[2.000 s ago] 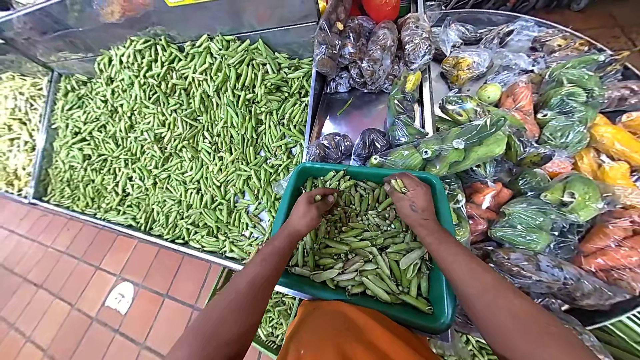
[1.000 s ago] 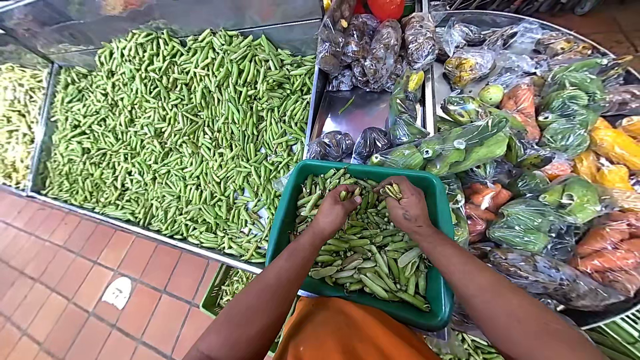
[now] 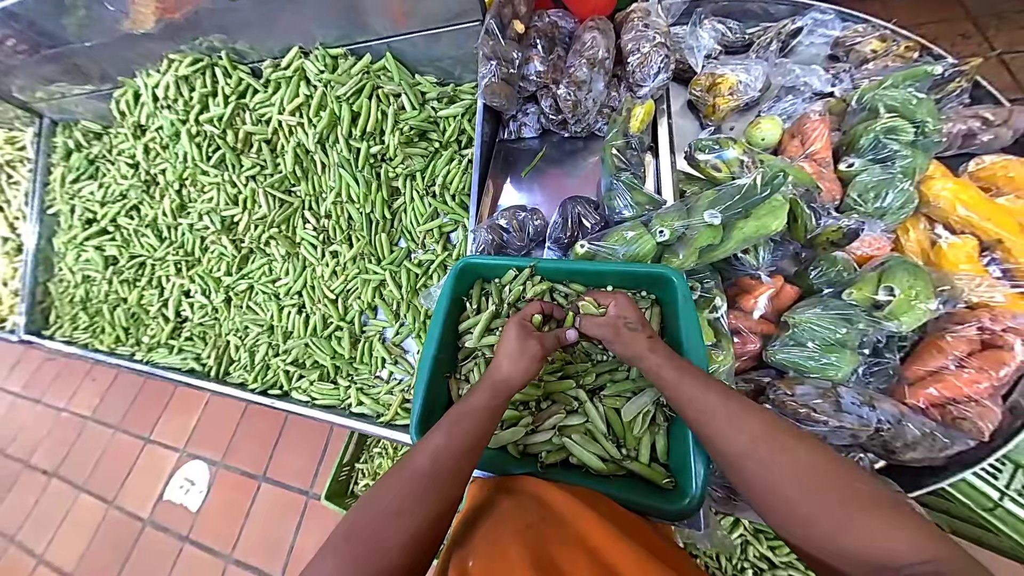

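Note:
A green plastic tub [image 3: 693,384] full of pea pods [image 3: 588,436] stands in front of my body. Over its upper part, my left hand [image 3: 532,340] has its fingers curled around a few green pods. Close beside it, my right hand [image 3: 616,324] holds several pods [image 3: 590,306] between thumb and fingers. The fingertips of both hands nearly meet; whether they touch the same pod cannot be told. Loose pods lie below and around both hands inside the tub.
A large metal bin heaped with pea pods [image 3: 264,224] lies to the left. Beyond the tub is a metal tray [image 3: 544,172] with wrapped dark produce. Plastic-wrapped vegetables [image 3: 816,340] fill a round display at right. A green crate [image 3: 342,472] with pods sits low, over a tiled floor [image 3: 240,496].
My hands were apart over the tub two seconds ago and have come close together. Both hold pods in the latest view.

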